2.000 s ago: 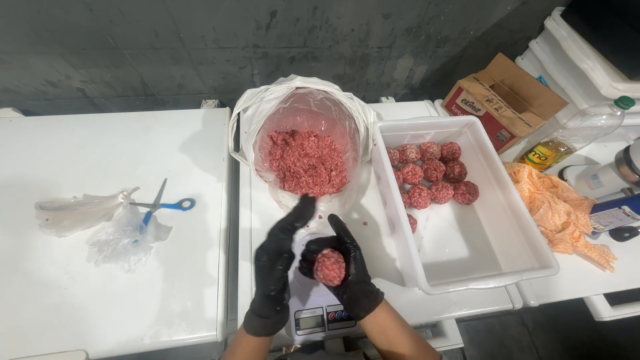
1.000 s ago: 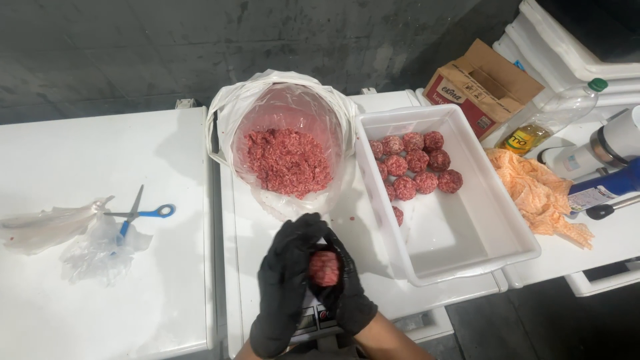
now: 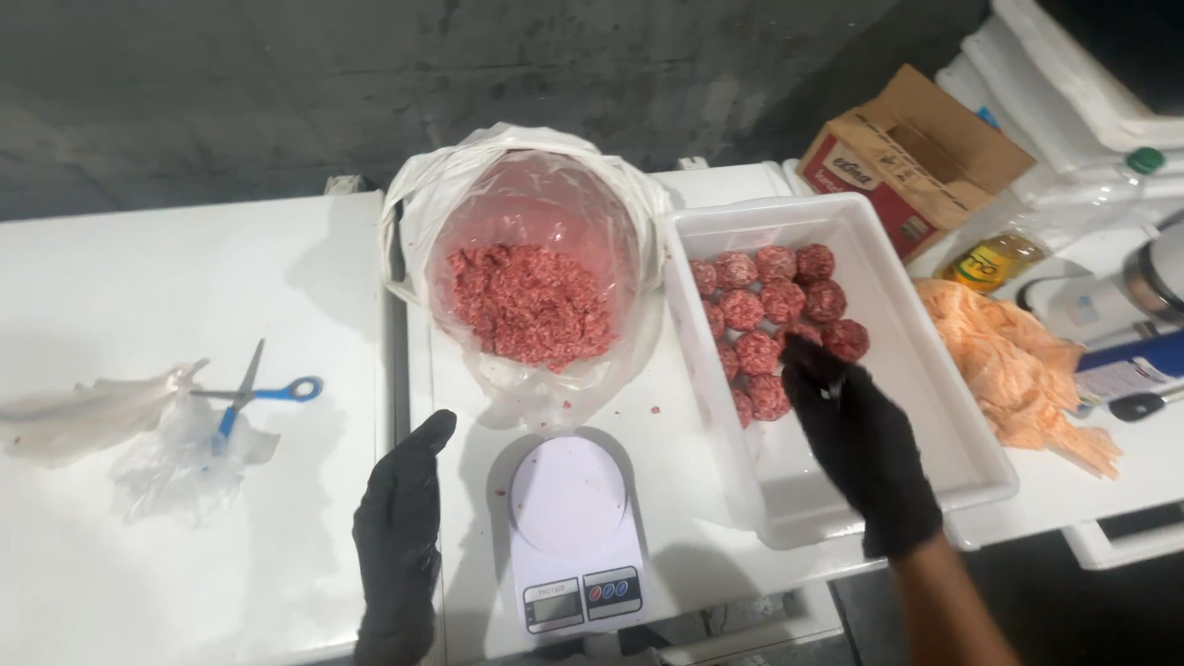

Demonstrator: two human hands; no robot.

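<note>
My black-gloved left hand (image 3: 404, 536) is raised left of the white kitchen scale (image 3: 571, 527), holding nothing. Over the white plastic tub (image 3: 962, 435) reaches my gloved right hand (image 3: 856, 444), its fingertips at the rows of raw ground-meat balls (image 3: 768, 396); whether a ball is still in its grasp is hidden by the hand. Behind the scale, loose ground meat (image 3: 532, 301) lies in a clear plastic bag inside a white bag-lined container (image 3: 652, 222). Small meat crumbs dot the scale plate and the tabletop.
On the left table are blue-handled scissors (image 3: 296, 388) and crumpled plastic bags (image 3: 166, 472). Right of the tub lie an orange cloth (image 3: 1004, 361), an oil bottle (image 3: 994, 262), a cardboard box (image 3: 911, 157) and a metal-banded white appliance (image 3: 1101, 305). A dark wall stands behind.
My hands, together around a meatball over the scale before, have parted. The right one has moved into the tub, the left one to the left. The scale is uncovered.
</note>
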